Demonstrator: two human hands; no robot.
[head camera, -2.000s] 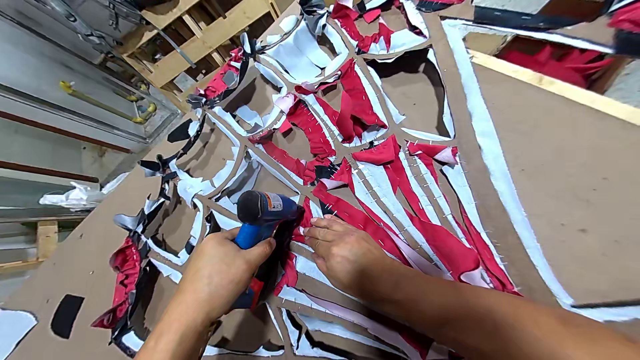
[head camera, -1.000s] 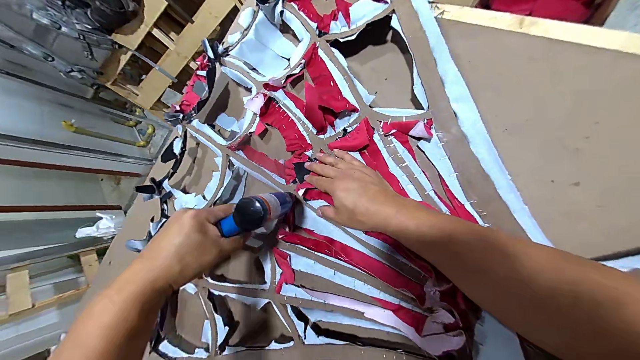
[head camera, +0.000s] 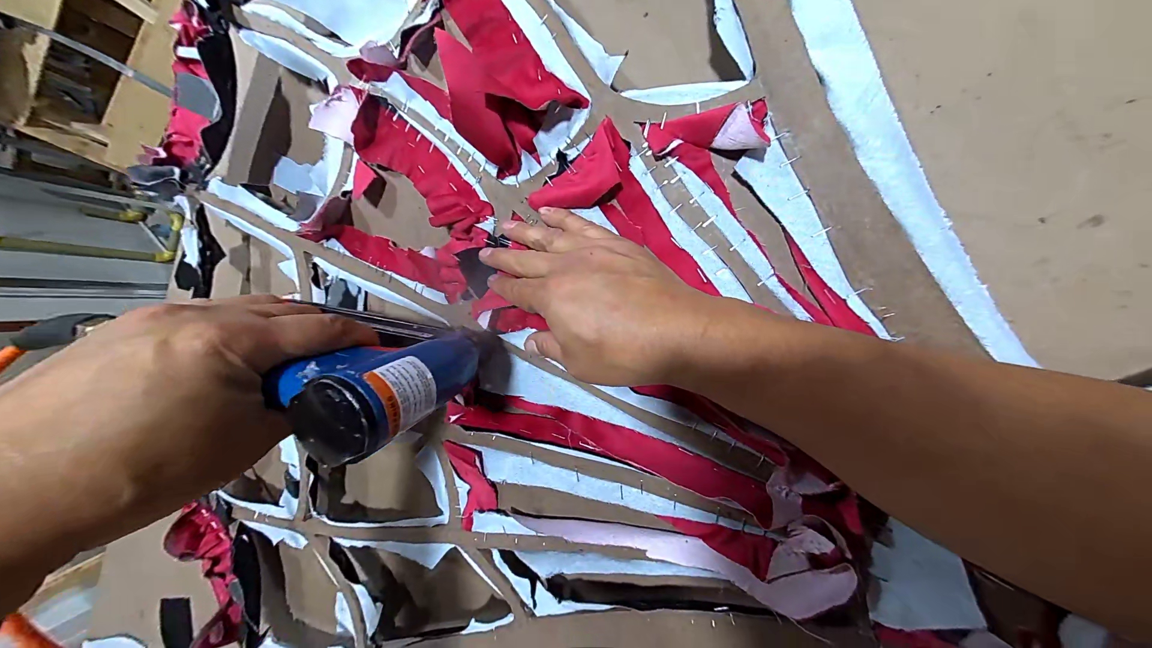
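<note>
My left hand (head camera: 180, 378) grips a blue pneumatic staple gun (head camera: 382, 387) with a black end cap; its nose points at the panel beside my right hand. My right hand (head camera: 585, 288) lies palm down, fingers spread, on red fabric (head camera: 409, 166) and a small dark patch. Under both hands is a brown board cut with many openings (head camera: 900, 162). Strips of white padding (head camera: 774, 216) and red fabric are fixed along its ribs by rows of staples. Pinkish fabric ends (head camera: 810, 567) bunch at the lower right. The gun's nose is partly hidden in shadow.
An orange-ended hose fitting (head camera: 54, 333) is at the left edge, behind my left hand. Wooden framing (head camera: 126, 99) stands at the upper left, above a yellow pipe (head camera: 90, 247). Loose red and black fabric (head camera: 202, 549) hangs along the board's left side.
The view is closer to the board. The staple gun has turned, its black end cap now toward the lower left. My right hand has stayed flat on the fabric near the dark patch since the last frame.
</note>
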